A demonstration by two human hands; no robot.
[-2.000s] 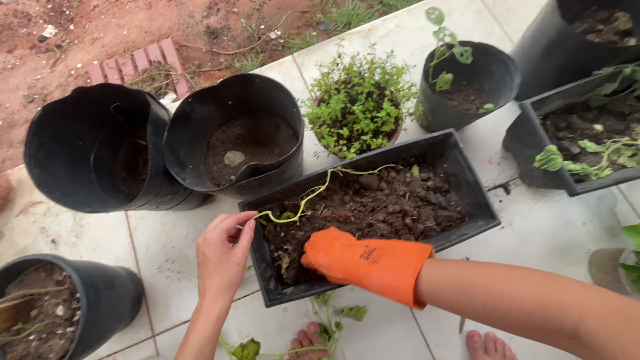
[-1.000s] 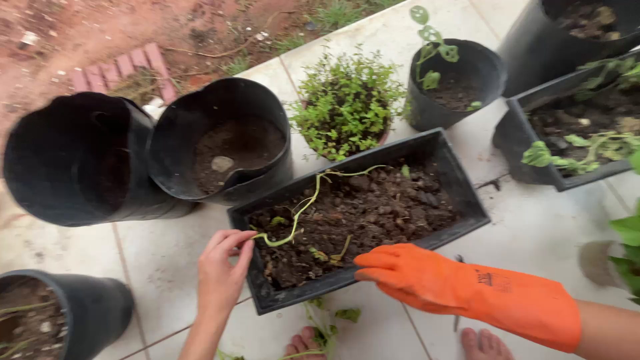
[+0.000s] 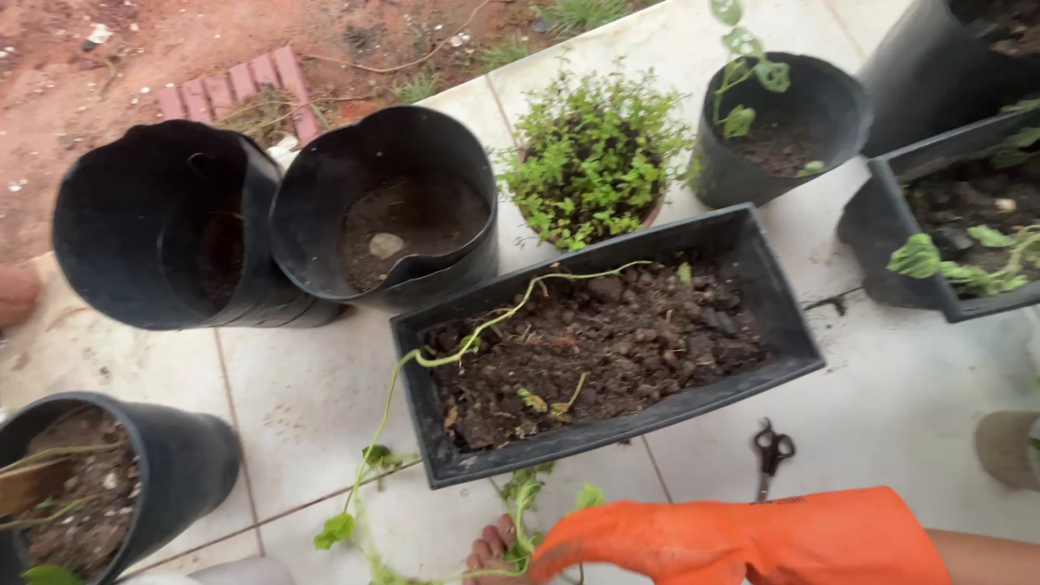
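A rectangular black planter (image 3: 609, 439) holds dark, crumbly soil. A long pale green vine stem (image 3: 487, 321) lies over the soil, crosses the planter's left rim and hangs down to the floor tiles. My right hand (image 3: 650, 540), in an orange rubber glove, is below the planter beside leafy vine pieces (image 3: 524, 491) near a bare foot; its fingertips are blurred, and whether they grip a stem is unclear. A small wilted sprig (image 3: 561, 405) rests on the soil. My left hand is out of view.
Black-handled scissors (image 3: 770, 455) lie on the tiles above my right forearm. Black pots (image 3: 386, 211) and a bushy green plant (image 3: 597, 162) line the planter's far side. Another planter (image 3: 910, 236) is at right, a soil-filled pot (image 3: 179, 463) at lower left.
My left hand, earlier at the stem by the planter's left rim, has left the view and the stem now hangs there. My gloved right hand has moved from the soil to below the planter.
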